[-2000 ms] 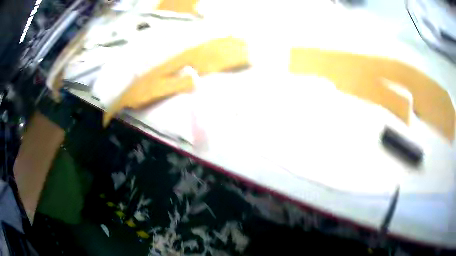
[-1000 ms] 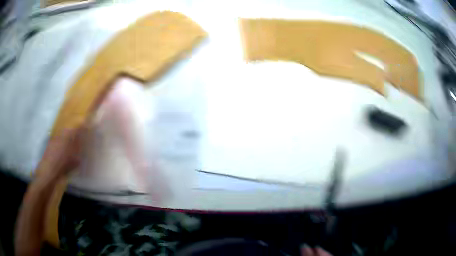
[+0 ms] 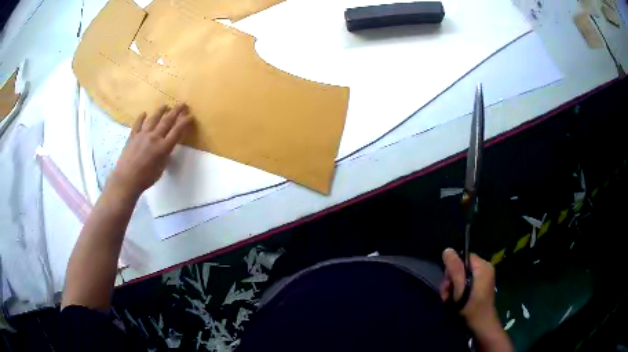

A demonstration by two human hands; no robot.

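Note:
A large tan card template [image 3: 262, 103] lies on layered white sheets [image 3: 427, 82], over a second tan piece at upper left. A dark drawn line curves along the white sheet near its edge. My left hand [image 3: 153, 148] rests with fingers apart on the lower left edge of the tan template; whether it grips it is hard to tell. My right hand [image 3: 472, 285] holds the handles of long tailor's shears [image 3: 475, 151]. The blades are closed, point away from me and reach over the table edge, apart from the white sheet.
A black bar weight [image 3: 394, 15] lies on the white sheet at the top. A pink ruler strip [image 3: 65, 184] and crinkled translucent material [image 3: 24, 213] lie at left. Small card pieces [image 3: 589, 29] lie at upper right. Scraps [image 3: 234, 292] litter the dark floor beyond the red table edge [image 3: 406, 177].
The view has swung and sharpened. The tan template from the left now lies flat over the white sheet beside the other one, with my left hand on it. The shears remain in my right hand.

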